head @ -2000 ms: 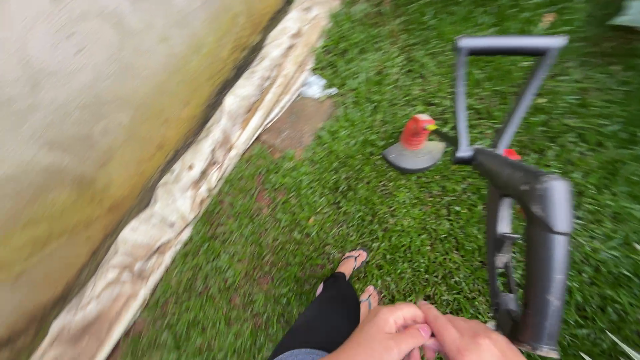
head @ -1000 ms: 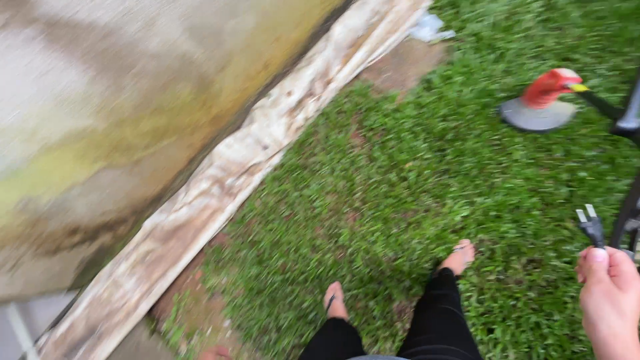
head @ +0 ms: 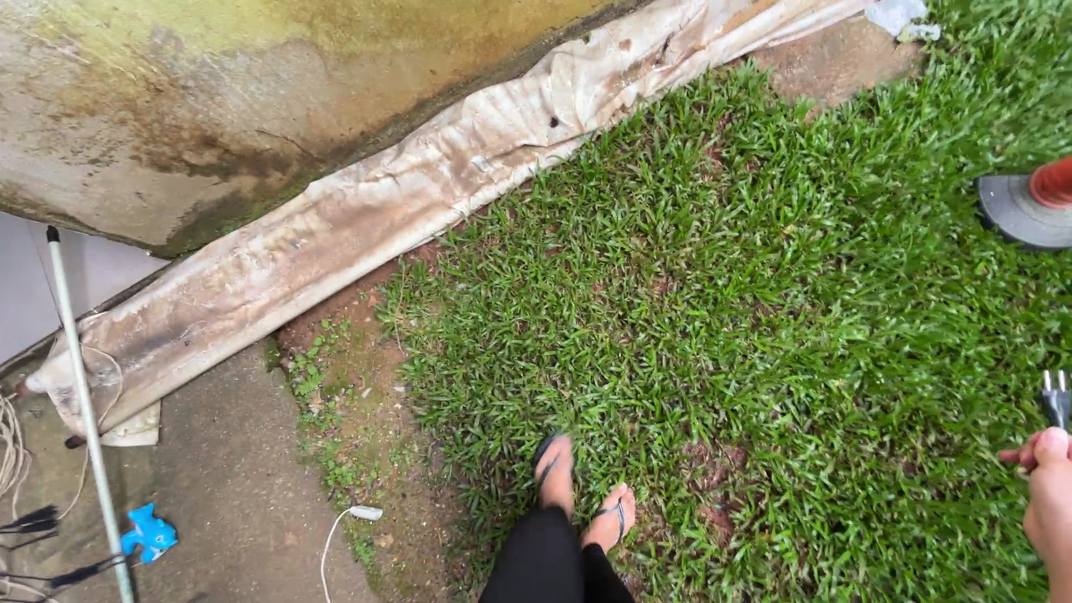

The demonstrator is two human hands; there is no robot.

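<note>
At the right edge my right hand [head: 1048, 494] holds a black two-pin plug [head: 1057, 404] with its prongs pointing up. My left hand is out of view. The red and grey head of a string trimmer [head: 1026, 209] rests on the grass at the right edge, cut off by the frame. A white extension cord socket [head: 366, 512] lies on the ground at the lower left, where the paving meets soil, its white cord running down out of view.
A dirty rolled tarp [head: 469, 159] runs along the stained wall [head: 276, 100]. A pale pole [head: 84, 394], coiled rope [head: 10, 444] and a blue toy [head: 151, 533] are on the concrete [head: 234, 452] at left. My feet in flip-flops stand on grass.
Both hands were together beside the trimmer two seconds ago; the left has since left view, and the right holds the plug. The view has swung left, bringing in the concrete and white socket.
</note>
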